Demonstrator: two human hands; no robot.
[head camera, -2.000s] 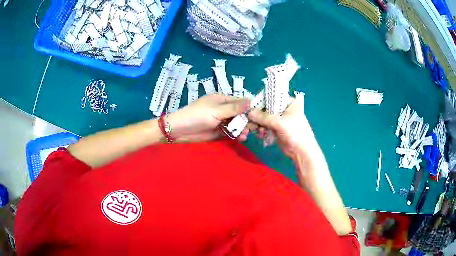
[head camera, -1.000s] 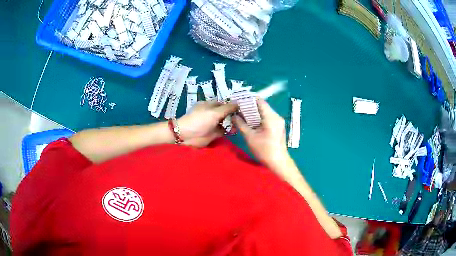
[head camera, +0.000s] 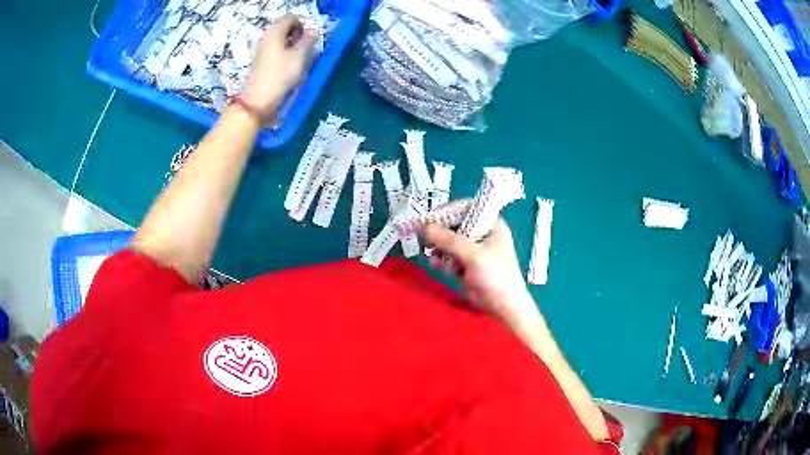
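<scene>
My left hand [head camera: 277,67] is over the right part of the blue plastic basket [head camera: 169,91], among the short strap pieces [head camera: 200,44]; its fingertips are bent down and I cannot tell if they grip a piece. My right hand [head camera: 480,258] holds a strap bundle [head camera: 491,197] upright, with a few strips sticking out to the left near its fingers. Several long strap pieces [head camera: 311,169] lie side by side on the green bench between my hands. One long strap piece [head camera: 541,242] lies alone to the right of my right hand.
A clear plastic bag full of strips [head camera: 435,62] stands beyond the long pieces. A small white stack [head camera: 664,213], a loose strip pile [head camera: 733,284], two thin sticks [head camera: 671,342] and dark-handled tools [head camera: 733,378] lie at right. Small metal parts [head camera: 182,158] lie partly behind my left forearm.
My left hand has moved from beside my right hand up and left into the basket. My right hand still holds the bundle. The single long piece at right was uncovered between the two earlier frames.
</scene>
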